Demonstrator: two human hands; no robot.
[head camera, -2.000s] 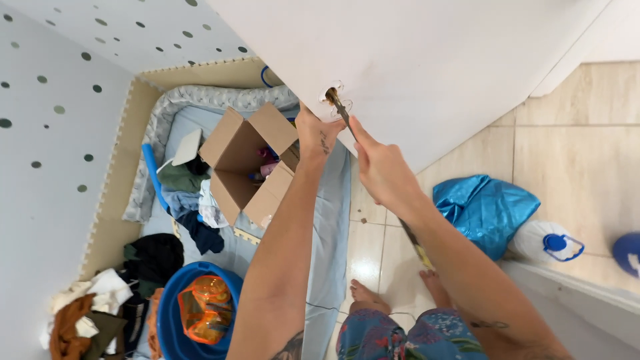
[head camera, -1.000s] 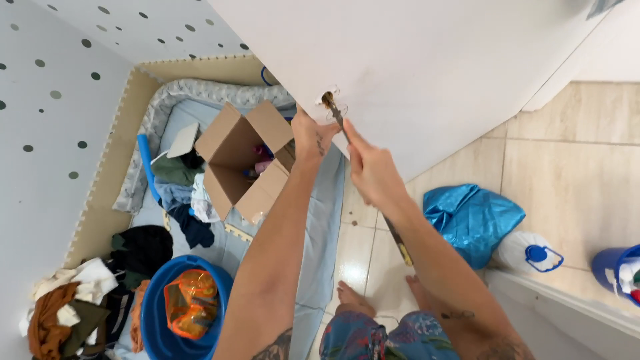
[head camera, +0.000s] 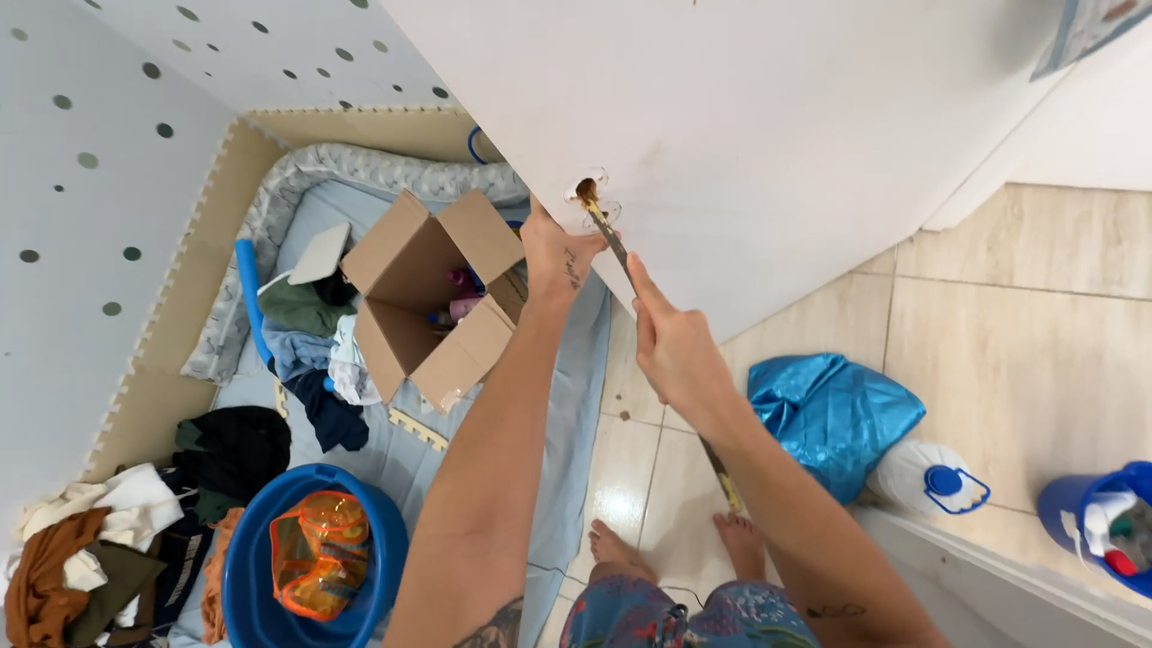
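A white door (head camera: 765, 135) spreads across the top of the head view, with a rough round hole (head camera: 587, 191) and a smaller hole below it near the edge. My right hand (head camera: 670, 346) is closed around a long, thin, dark metal tool (head camera: 615, 241), whose kind I cannot tell. Its yellowish tip is at the hole, and its far end shows below my wrist. My left hand (head camera: 553, 252) holds the edge of the door beside the holes, its fingers partly hidden behind it.
Left of the door, an open cardboard box (head camera: 396, 261) stands on a light blue sheet. Clothes (head camera: 81, 549) and a blue tub (head camera: 387, 540) lie lower left. A shiny blue bag (head camera: 828, 414), a white jug (head camera: 909, 477) and a blue bucket (head camera: 1062, 508) are on the tiled floor at right.
The tool remains in my right hand at the hole, and my left hand stays at the door's edge. The view has shifted slightly, bringing the blue bucket further into sight.
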